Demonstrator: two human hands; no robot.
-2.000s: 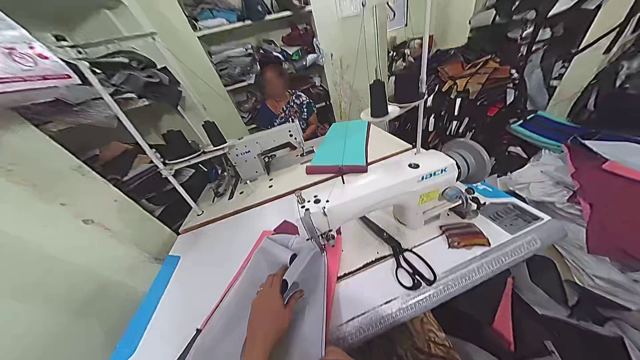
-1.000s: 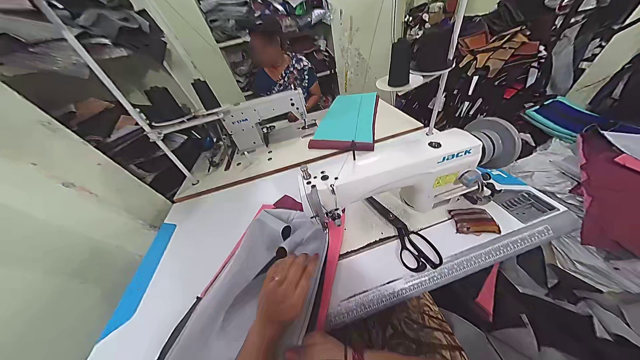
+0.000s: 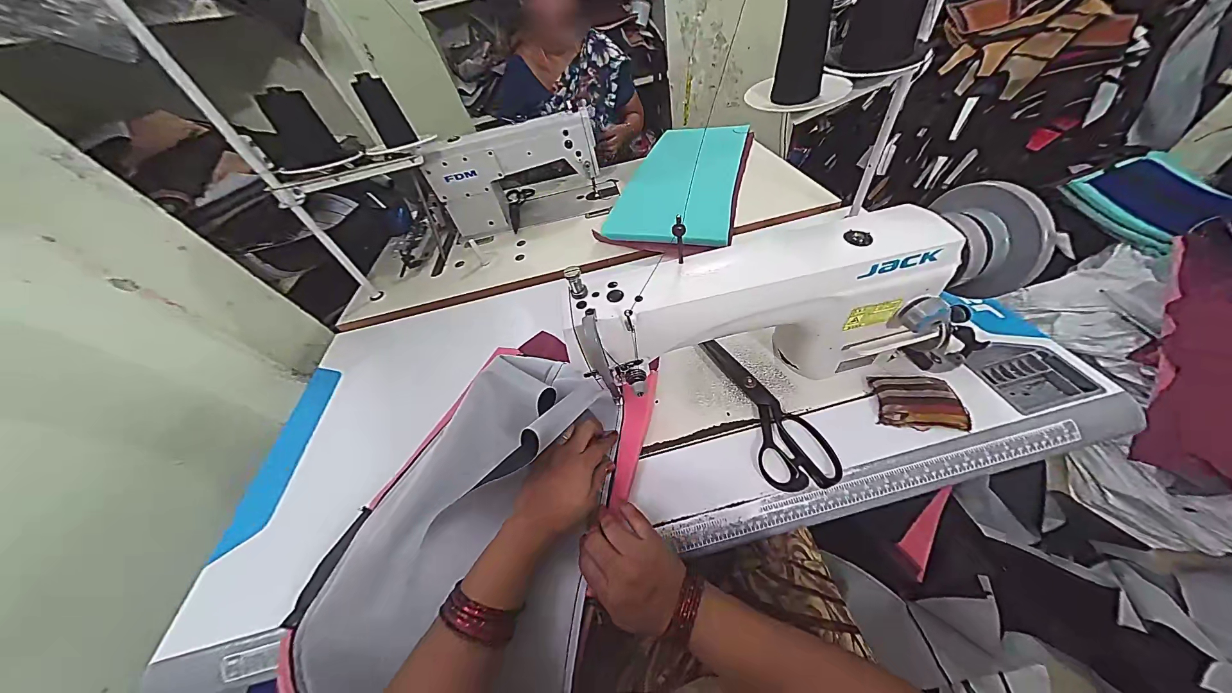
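Note:
A white Jack sewing machine [image 3: 770,289] stands on the white table. Grey fabric [image 3: 423,500] with a pink edge strip [image 3: 630,438] runs up under its presser foot [image 3: 633,377]. My left hand [image 3: 568,476] lies on the fabric just below the needle area, fingers bent at the seam edge. Lower down, my right hand [image 3: 630,568] pinches the fabric's edge and the pink strip between thumb and fingers. Black-handled scissors [image 3: 770,414] lie right of the machine's needle end, beside a striped brown cloth piece [image 3: 919,402]. A ruler strip [image 3: 895,481] runs along the table's front edge.
Behind, a second sewing machine [image 3: 510,173] stands near a turquoise panel [image 3: 679,188]. A person [image 3: 577,82] sits beyond it. Black thread cones [image 3: 799,53] stand on a rack. Fabric scraps [image 3: 962,616] lie below at the right, and a wall [image 3: 125,366] is at the left.
My right hand has come up from the bottom edge of the view to the fabric's edge, where it now grips. My left hand has shifted toward the seam. The view has moved closer.

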